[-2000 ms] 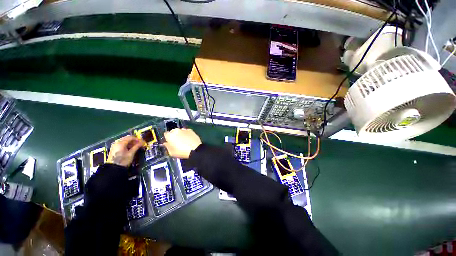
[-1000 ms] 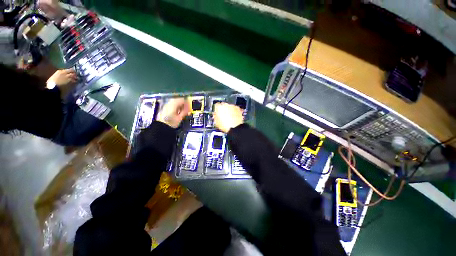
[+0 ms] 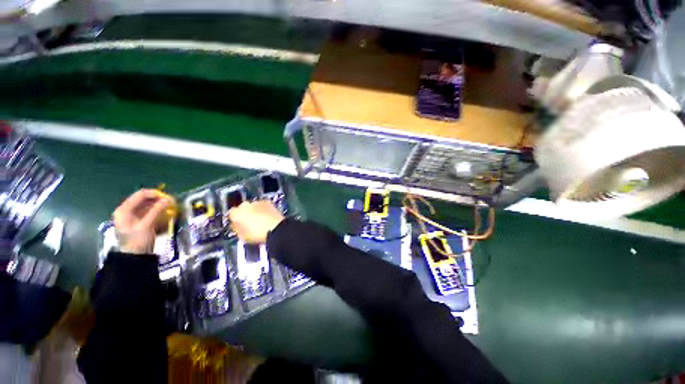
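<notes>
A clear blister tray (image 3: 259,306) holds two rows of keypad phones (image 3: 212,281) face up in front of me. My left hand (image 3: 140,217) is raised over the tray's left part, with blurred yellow film (image 3: 168,204) at its fingertips. A phone (image 3: 200,217) in the back row shows yellow at the top of its screen. My right hand (image 3: 255,221) has curled fingers at the lower part of a back-row phone (image 3: 234,196); what is under the fingers is hidden.
Two fixture plates (image 3: 396,253) right of the tray each carry a yellow-bordered phone, beside orange cables (image 3: 426,217). The tester (image 3: 368,154) stands behind under a wooden board with a smartphone (image 3: 440,88). A fan (image 3: 612,154) is at right, another tray (image 3: 26,187) at far left.
The view swung left, then back right. My left hand moved away from my right hand, leftward over the tray, with yellow film now at its fingers. My right hand stays over the back row.
</notes>
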